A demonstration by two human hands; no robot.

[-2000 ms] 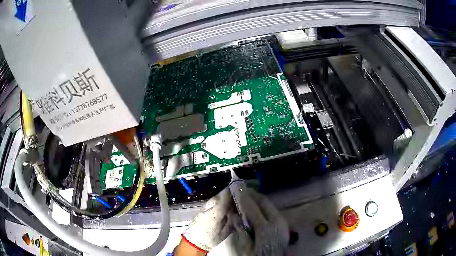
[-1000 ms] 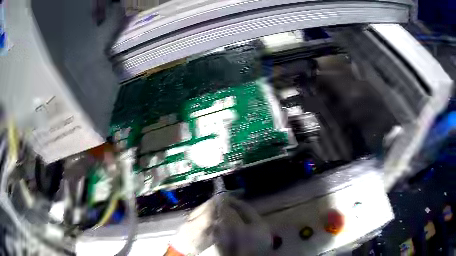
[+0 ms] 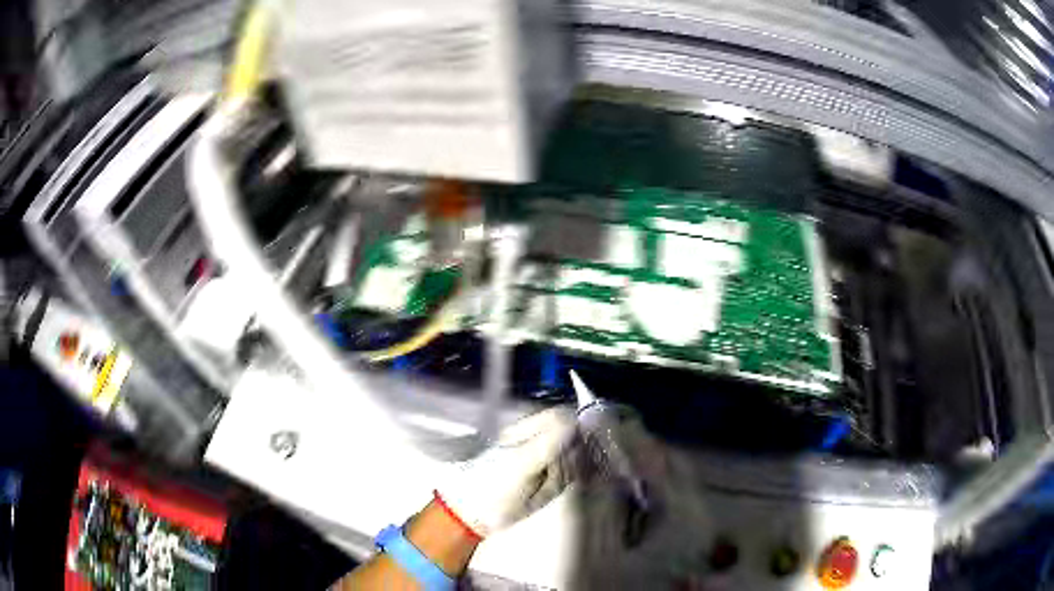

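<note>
The green printed circuit board (image 3: 769, 289) with silver-white pads lies in the machine bay. My right hand (image 3: 647, 496), gloved, shaded and blurred, holds a small pointed tube (image 3: 589, 406), its pale tip up towards the board's front edge and apart from it. My left hand (image 3: 514, 476), in an off-white glove with a red cuff edge, is curled beside the tube with its fingertips close to it. Whether it also grips the tube is hidden by blur. A light blue band is on my left wrist.
The robot head (image 3: 410, 98) hangs over the board's left part, with a thick white hose (image 3: 260, 283) curving down. The control ledge has a red-orange emergency stop (image 3: 838, 562). Populated boards (image 3: 139, 554) sit on a red-topped tray (image 3: 98, 479), lower left. A ribbed gantry rail (image 3: 740, 75) runs behind.
The view has swung left, so board and robot head appear further right and the red-topped tray has come in. Both hands stay together below the board's front edge; more left forearm shows.
</note>
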